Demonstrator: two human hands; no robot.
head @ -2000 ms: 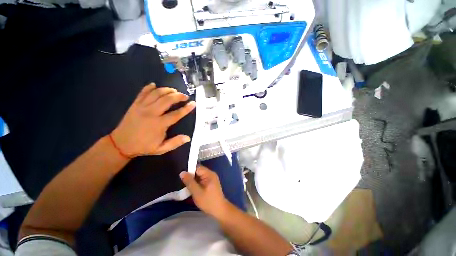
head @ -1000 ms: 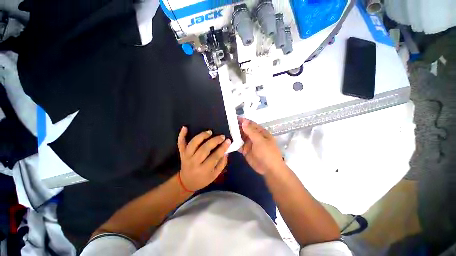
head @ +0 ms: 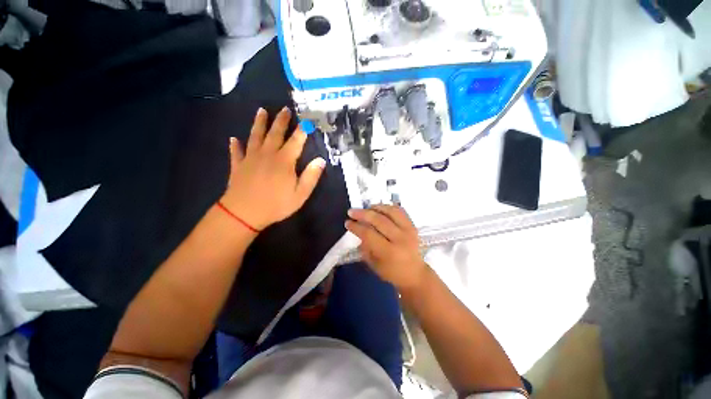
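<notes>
The black panel [head: 156, 171] lies over the left of the table and partly over my lap, with a narrow white border [head: 312, 279] along its right and lower edge. My left hand [head: 269, 175] lies flat on the panel, fingers spread, left of the presser foot area [head: 337, 144]. My right hand [head: 386, 241] is at the table's front edge, with its fingertips on the white-bordered seam edge below the foot; the fingers hide the edge there. The white and blue overlock machine [head: 413, 78] stands in front.
A black phone [head: 520, 170] lies right of the machine, near a striped spool [head: 544, 87]. Ruler marks run along the table's front edge [head: 499, 226]. A white cloth heap [head: 514, 288] hangs below it. More pale cloth [head: 616, 62] is at the upper right.
My left hand has moved up and forward from the panel's lower edge, towards the machine. My right hand stays at the seam edge. The panel's lower edge now trails down towards my lap. The view has shifted.
</notes>
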